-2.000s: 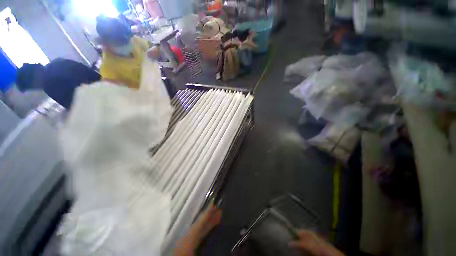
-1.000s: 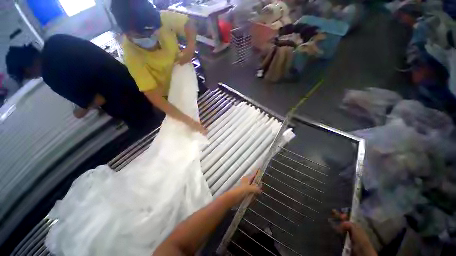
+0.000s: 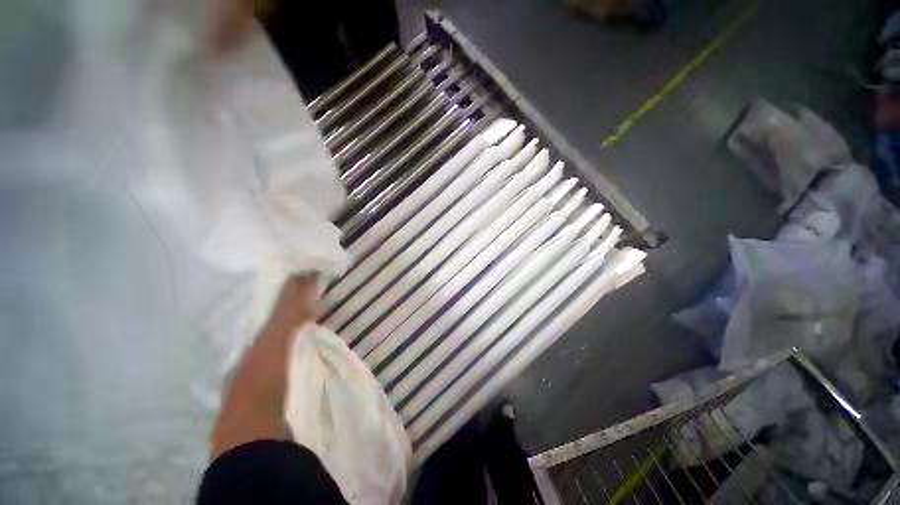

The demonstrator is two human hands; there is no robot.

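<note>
White fabric [image 3: 247,187] fills the left side, blurred and close to the camera. Part of it follows the parallel metal tubes in white ribs [image 3: 464,256], with loose ends near the end rail. My left hand [image 3: 299,296] reaches up from a dark sleeve to the fabric's edge over the tubes. Its fingers are hidden in the cloth, so its grip cannot be told. A loose fold of fabric lies beside my forearm. My right hand is not in view.
Bare metal tubes [image 3: 380,118] show at upper left, bounded by the rack's end rail [image 3: 553,128]. A rectangular metal frame with thin wires [image 3: 641,424] stands at lower right, cut off by the edge. Bagged cloth [image 3: 799,296] lies on the floor at right. A skin-coloured blur is at top left.
The view has moved closer to the rack. My left hand has let go of the wired frame and moved left to the fabric. The frame is now lower right, and my right hand has left view.
</note>
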